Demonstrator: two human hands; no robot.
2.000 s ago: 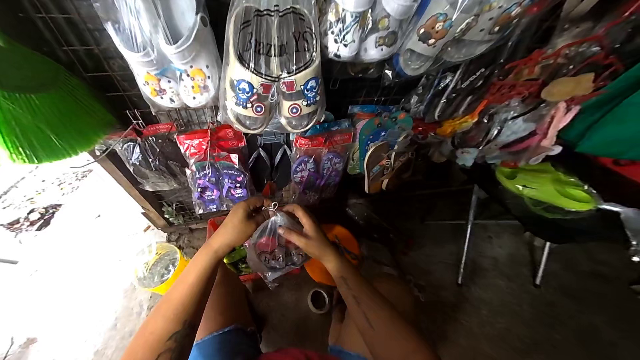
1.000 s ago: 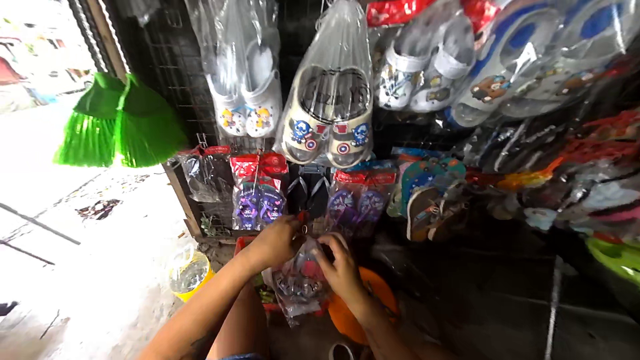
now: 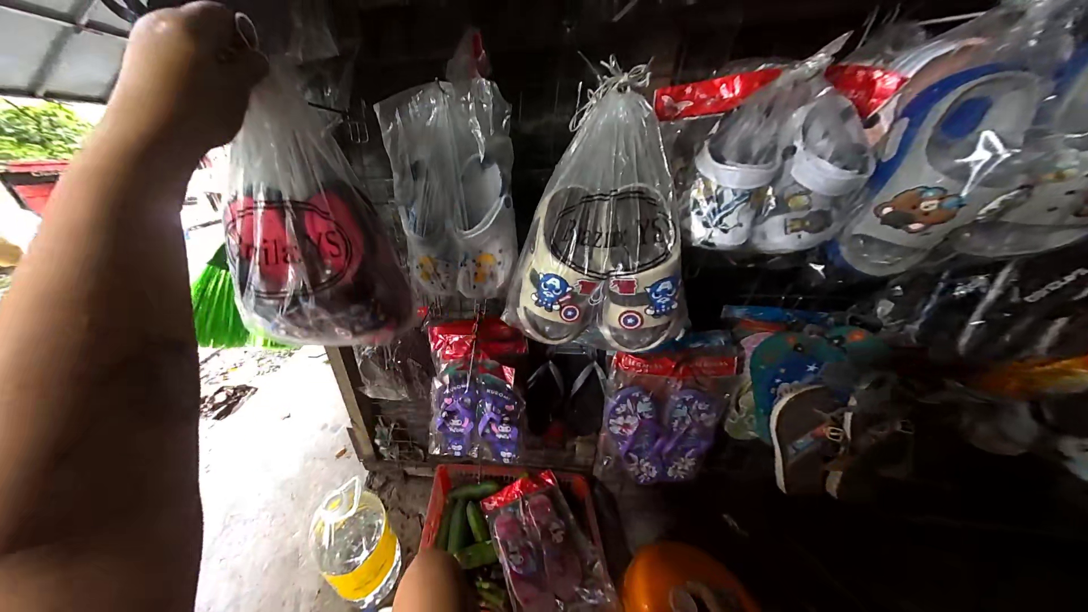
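Note:
At the upper left, my raised left hand (image 3: 191, 72) is closed around the gathered neck of a clear plastic bag (image 3: 310, 255). Dark and red footwear shows through this bag, which bears printed writing; a thin white loop stands out by the fingers. Right of it hang bagged white clogs (image 3: 455, 221) and a tied bag of cream clogs with cartoon figures (image 3: 599, 263). My right hand is out of view. Low in the centre, a packet of pink slippers (image 3: 548, 544) lies over a red plastic crate (image 3: 438, 501) with green vegetables.
More bagged clogs (image 3: 782, 178) hang at the upper right. Packets of purple flip-flops (image 3: 478, 416) hang below, beside brown sandals (image 3: 803, 433). A clear container with a yellow band (image 3: 357, 544) stands on the ground near an orange object (image 3: 684, 578). Green broom bristles (image 3: 217, 297) show behind the bag.
My left hand has risen from low in the centre, where both hands were on a clear bag, to the upper left. My right hand has left the view, which has shifted considerably.

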